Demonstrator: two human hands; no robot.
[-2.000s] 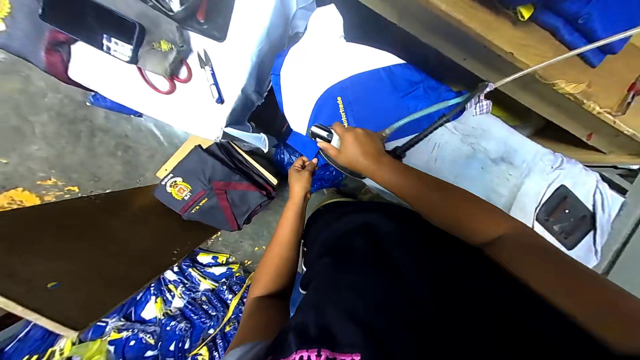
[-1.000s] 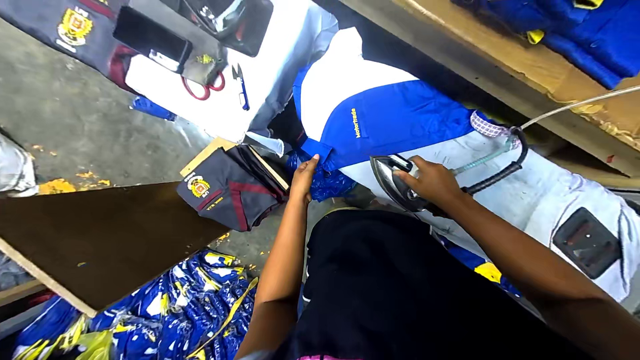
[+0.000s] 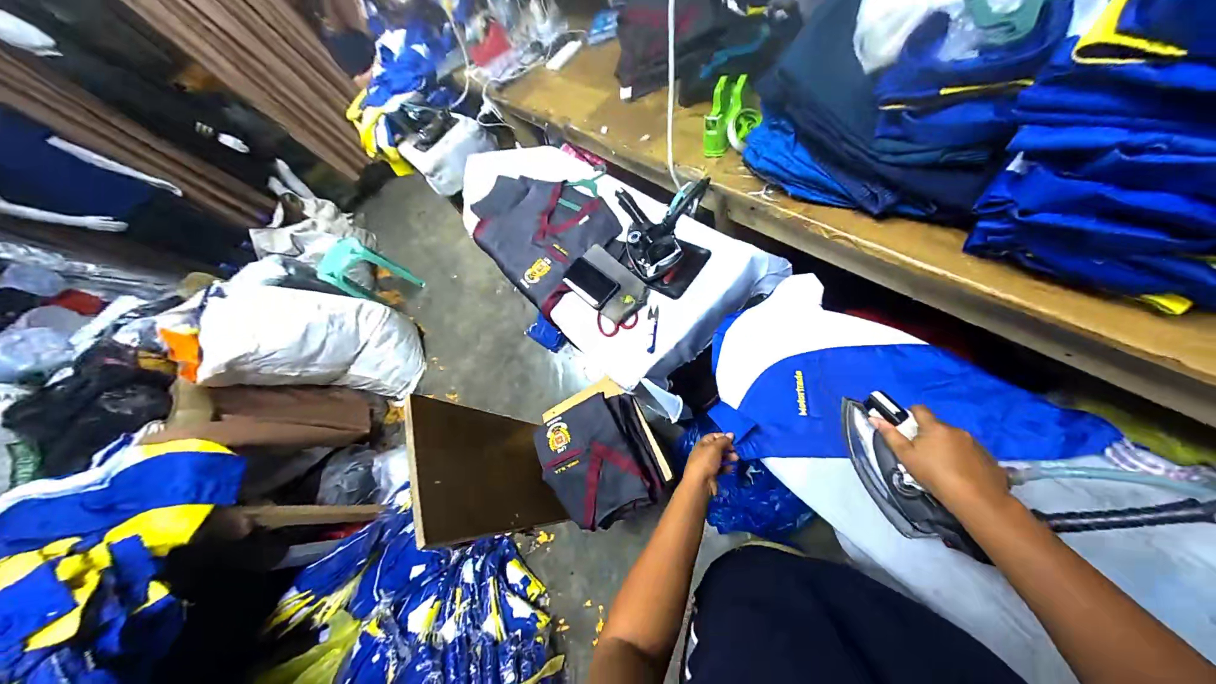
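Note:
A blue and white garment [image 3: 855, 380] with small yellow lettering lies on a white-covered ironing board [image 3: 1007, 579]. My right hand [image 3: 945, 456] grips the handle of a steam iron [image 3: 888, 484], whose soleplate edge is tilted up at the garment's near edge; a hose and a black cable trail from it to the right. My left hand [image 3: 711, 461] is at the garment's lower left corner, fingers curled at the blue fabric; whether they pinch it cannot be told. Just left of that hand, folded dark grey garments [image 3: 598, 456] with maroon trim sit on a small stand.
A second white-covered board [image 3: 693, 323] holds a grey garment [image 3: 546, 233], another iron [image 3: 655, 242], a phone [image 3: 591, 282], scissors [image 3: 617, 326]. Along the back runs a wooden shelf [image 3: 883, 228] with stacked blue clothes [image 3: 1121, 171]. Bagged garments [image 3: 446, 608] and a white sack [image 3: 304, 332] lie left.
Since two seconds ago, the iron has moved right, away from my left hand, which stays by the garment's corner. The view has swung up and left.

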